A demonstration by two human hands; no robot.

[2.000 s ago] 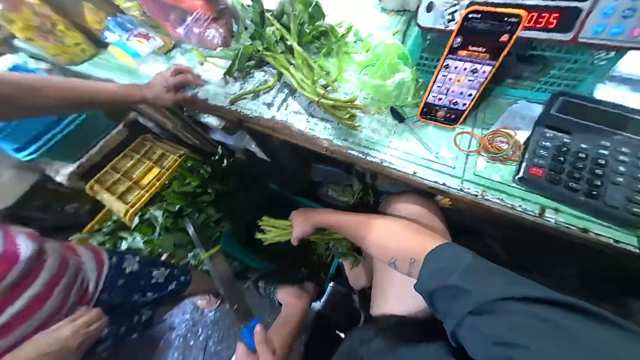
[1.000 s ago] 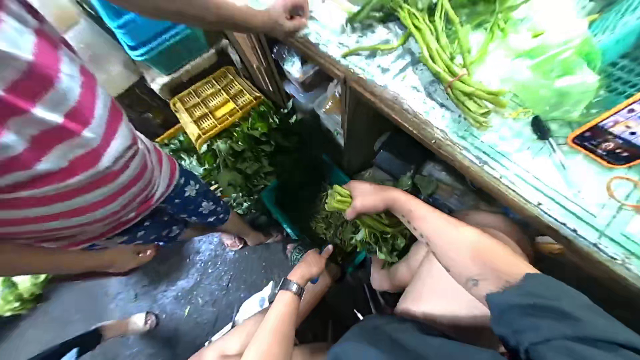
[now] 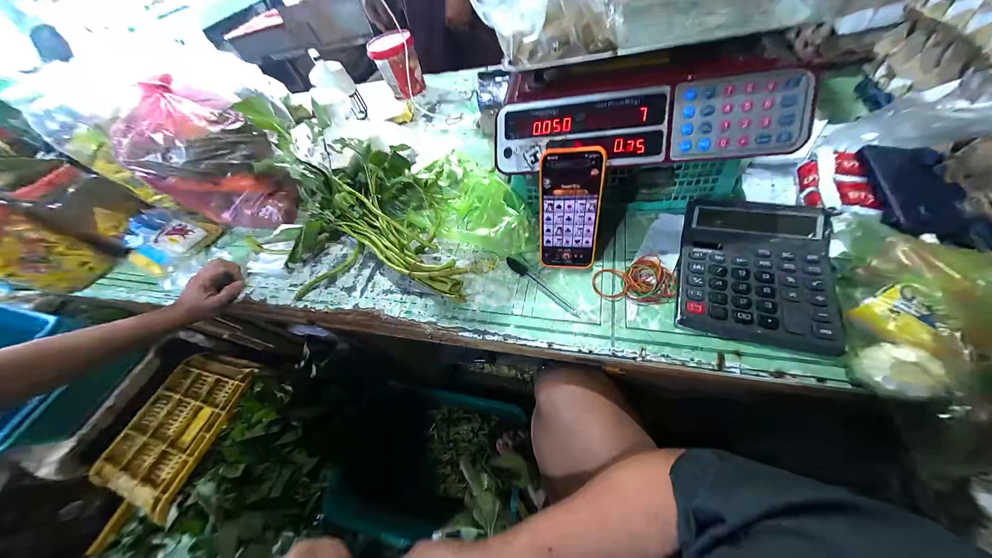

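Note:
At the bottom edge, only a small part of my left hand point(image 3: 319, 549) shows, and its fingers are cut off by the frame. My right hand point(image 3: 442, 549) is also mostly out of the frame, at the end of my bare forearm, near the rim of a green-blue plastic tub point(image 3: 360, 521). What either hand holds is hidden. Cut leaves and stems point(image 3: 465, 442) lie in the tub. Above, on the green counter point(image 3: 496, 318), rests a bunch of long green stems with leaves point(image 3: 395, 240), beside a light green plastic bag point(image 3: 492, 205).
Another person's hand point(image 3: 211, 291) rests on the counter edge. A yellow crate point(image 3: 174, 434) lies by leafy greens point(image 3: 256, 473). The counter holds a phone point(image 3: 572, 209), a pen point(image 3: 542, 287), rubber bands point(image 3: 637, 280), a calculator point(image 3: 759, 279), a digital scale point(image 3: 589, 124) and filled plastic bags point(image 3: 205, 155).
The view has swung up and right to the counter. My right hand, earlier holding a bunch of green stems, is now mostly out of view, as is my left.

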